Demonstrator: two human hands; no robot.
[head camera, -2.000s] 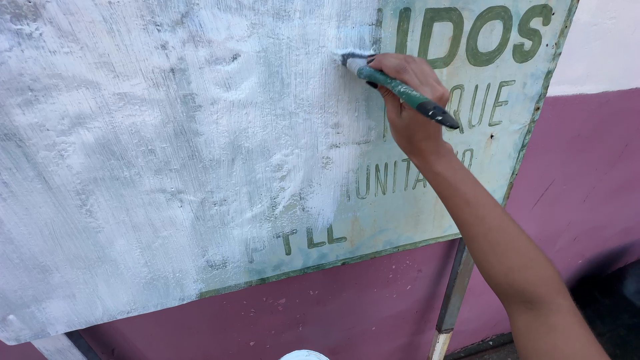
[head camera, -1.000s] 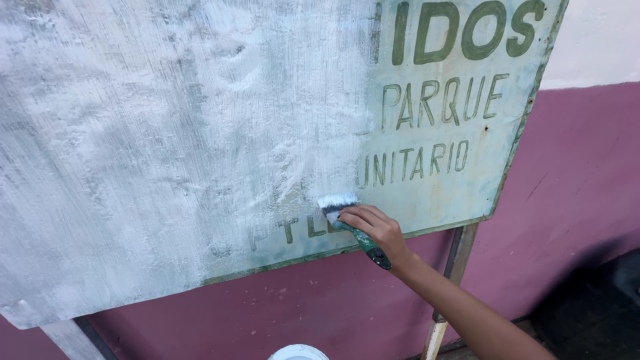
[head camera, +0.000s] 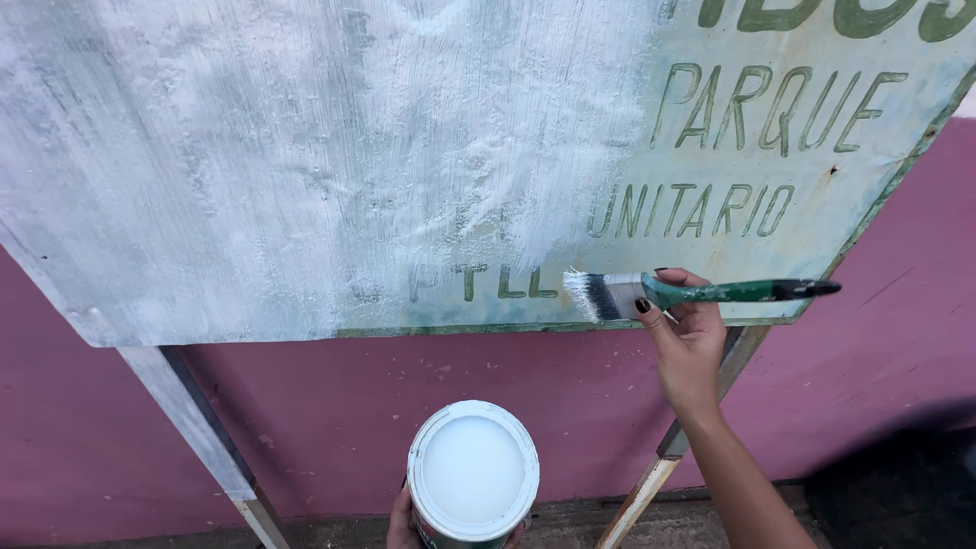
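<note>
My right hand grips a paintbrush by its green and black handle, near the metal ferrule. The brush lies almost level, its dark bristles tipped with white paint, pointing left in front of the signboard's lower part. Whether the bristles touch the board cannot be told. My left hand holds an open can of white paint from below, at the bottom centre; most of that hand is hidden by the can. The signboard has streaky white paint over its left and middle, and green lettering shows at the right and lower middle.
Two posts support the board, the left post mostly painted white and the right post partly bare and rusty. Behind stands a pink wall with a white upper band. A dark object sits at the lower right.
My right hand has moved down from the upper lettering to the board's lower edge, and the brush has turned level, bristles left. The paint can and my left hand have come into fuller view.
</note>
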